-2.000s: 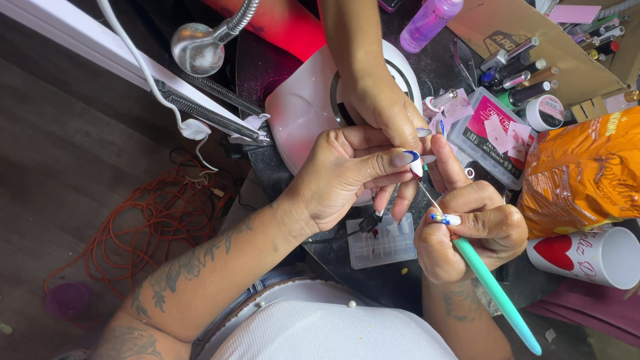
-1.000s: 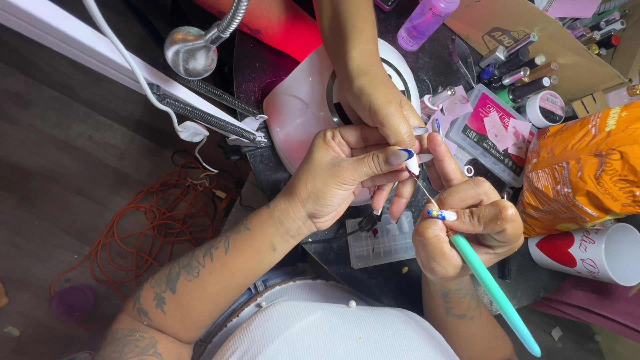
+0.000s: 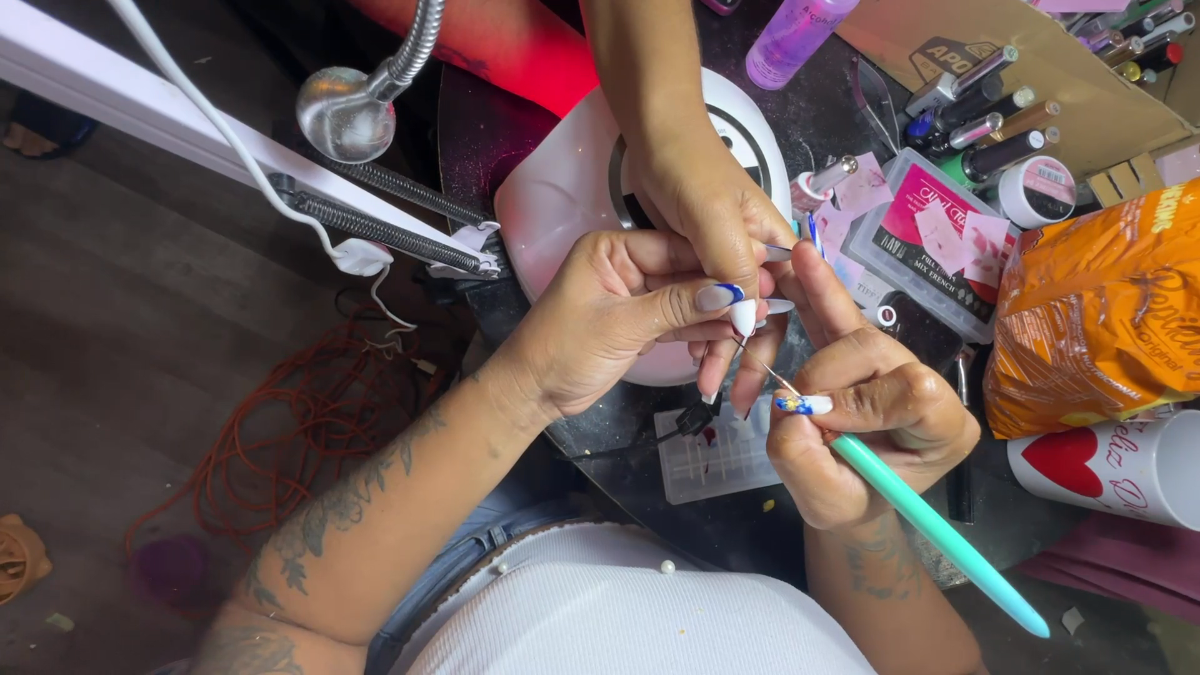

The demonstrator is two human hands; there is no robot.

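Observation:
My left hand [image 3: 619, 305] grips a finger of another person's hand [image 3: 712, 216], close to its white-painted nail [image 3: 742, 318]. A fine nail-art brush with a turquoise handle [image 3: 937, 530] is pinched in my right hand [image 3: 867, 412]; its thin bristle tip lies just below that nail. Whether the tip touches the nail cannot be told. My own nails are long, with blue and white designs. A white nail lamp [image 3: 572, 206] stands under the other person's hand and is partly hidden by it.
A clear plastic palette box [image 3: 717, 469] lies near the table edge. On the right are a nail-tip box [image 3: 937, 248], polish bottles [image 3: 1003, 150], an orange snack bag [image 3: 1097, 309] and a white mug with a red heart [image 3: 1106, 464]. A metal gooseneck lamp [image 3: 347, 114] hangs upper left.
Between the earlier frames and now, my right hand and the brush have shifted slightly near the nail. My left hand keeps its hold on the finger.

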